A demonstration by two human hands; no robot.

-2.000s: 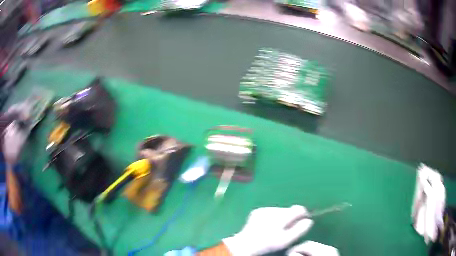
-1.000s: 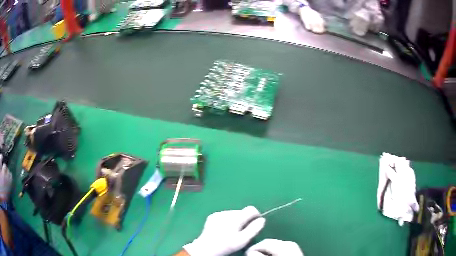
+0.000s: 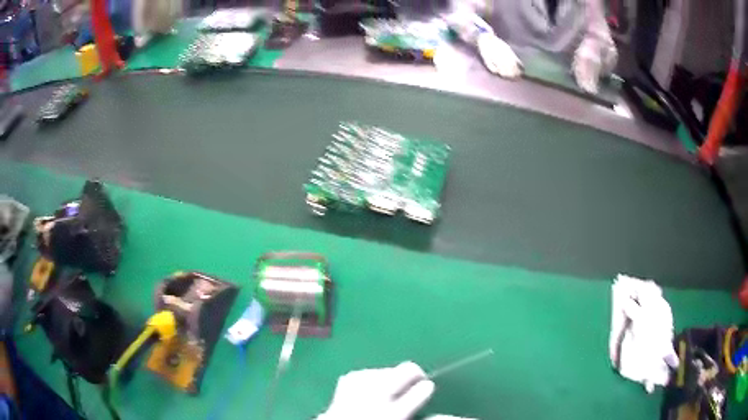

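My left hand point(image 3: 379, 394), in a white glove, is at the bottom centre with its fingertips closed on a thin silver length of solder wire point(image 3: 463, 361) that points up and right over the green mat. My right hand point(image 3: 447, 417) shows only as a white sliver at the bottom edge beside it; its fingers are hidden. The solder spool point(image 3: 291, 283), silver with green rims, stands on its dark frame up and left of my left hand, with a strand trailing down from it.
A circuit board point(image 3: 381, 172) lies on the dark green belt point(image 3: 558, 197). The soldering iron stand point(image 3: 184, 328), black housings point(image 3: 78, 324) and a light-blue clip point(image 3: 245, 322) are at left. White gloves or cloth point(image 3: 641, 332) and tools point(image 3: 705, 373) are at right. Other people's gloved hands point(image 3: 498, 56) show beyond.
The view shifted, so things now sit further left than two seconds ago and lower than one second ago. My left hand keeps the wire. My right hand has mostly slipped below the edge.
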